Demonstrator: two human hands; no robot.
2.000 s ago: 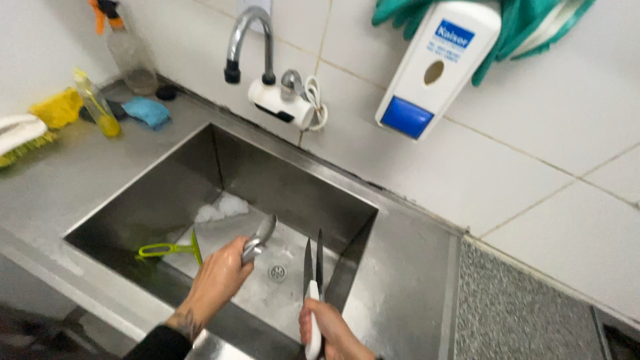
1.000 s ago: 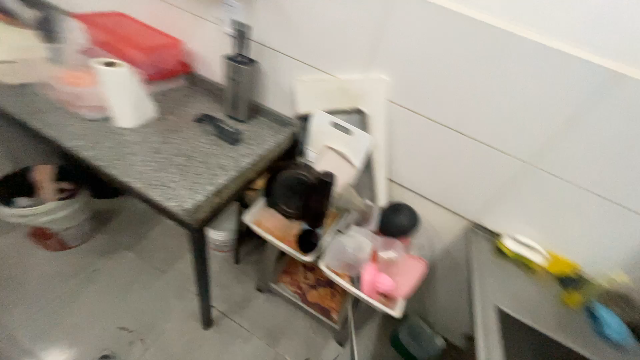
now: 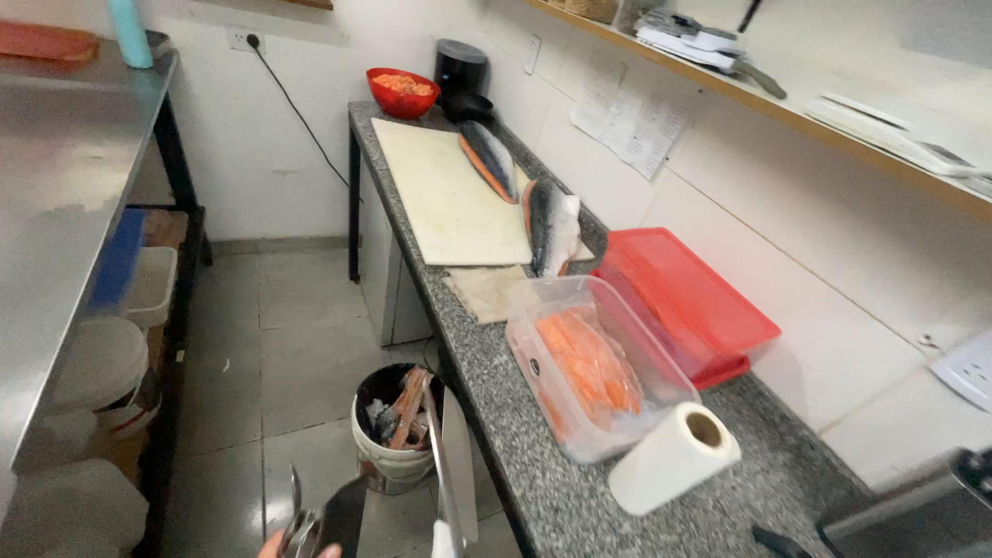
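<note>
At the bottom edge, my left hand [image 3: 298, 549] shows only its fingertips, closed on shiny metal utensils [image 3: 301, 527]. A broad dark blade [image 3: 343, 515] rises beside them. To their right stand two long knife blades [image 3: 459, 457], with a white handle [image 3: 444, 539] at the lower edge; my right hand is out of view. Beyond, salmon pieces with skin [image 3: 488, 159] lie on and beside a cream cutting board [image 3: 457, 205]. Orange salmon fillets [image 3: 585, 360] in plastic wrap lie in a clear container [image 3: 562, 442].
A granite counter [image 3: 511, 395] runs along the right, bearing a paper roll [image 3: 666, 465], a red lidded container [image 3: 690, 287] and a red bowl [image 3: 387, 97]. A bucket of fish scraps [image 3: 395, 457] stands on the floor. At left is a steel table [image 3: 85, 178].
The view has swung from the sink, past the drying trays, to the granite counter. My right hand, seen holding knives over the sink earlier, is now out of frame.
</note>
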